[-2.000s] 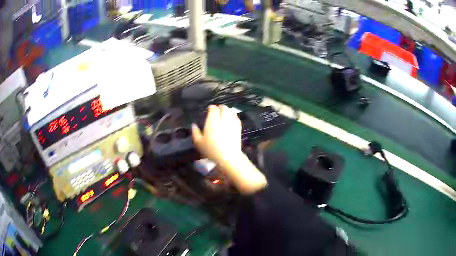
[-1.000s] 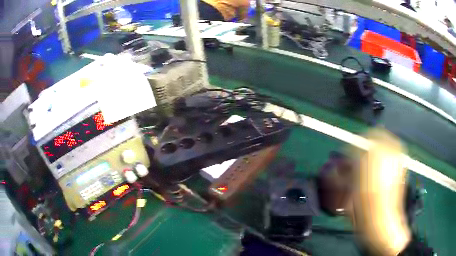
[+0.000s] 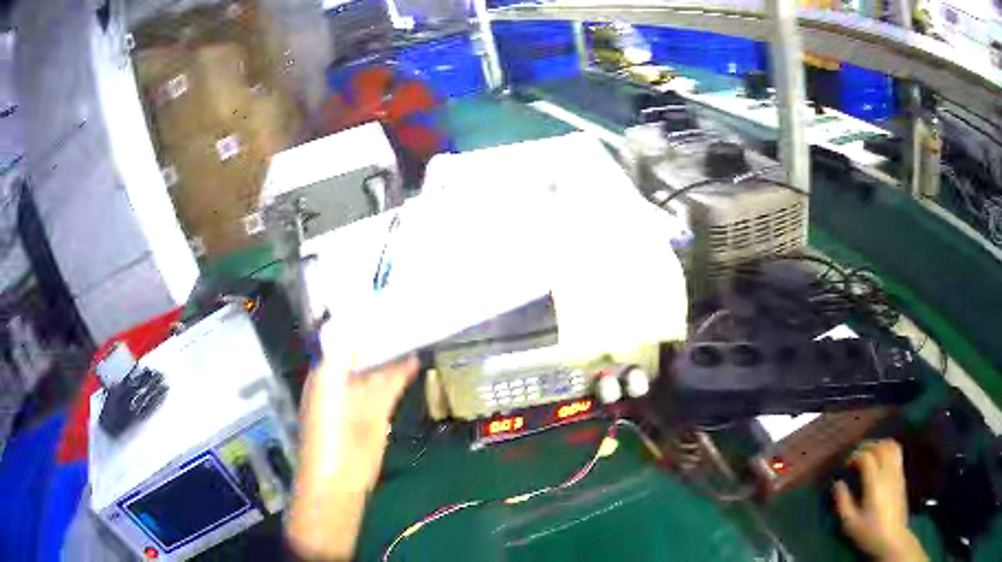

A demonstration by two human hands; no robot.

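My left hand (image 3: pixel 349 439) grips the lower left corner of a clipboard with white paper (image 3: pixel 494 236), which lies tilted over the meters and hides the power meter's display. A pen (image 3: pixel 388 253) lies on its left side. The beige DC electronic load (image 3: pixel 538 379) and the small panel meter with red readings (image 3: pixel 538 422) show below it. My right hand (image 3: pixel 877 499) is at the lower right, fingers apart, by the brown extension socket (image 3: pixel 819 445) with its red light lit. Nothing shows in it. Dark cube-like items (image 3: pixel 961 461) at the right are blurred.
A white box with a dark screen (image 3: pixel 187 499) stands at the lower left, black leads on top. A long black power strip (image 3: pixel 791 373) lies behind the brown socket. A test lead (image 3: pixel 511 499) crosses the green mat. A vented box (image 3: pixel 747 225) and cartons (image 3: pixel 220 121) stand behind.
The view has swung left. My left hand has come in and taken hold of the clipboard, which now covers the red display. My right hand is now by the brown socket.
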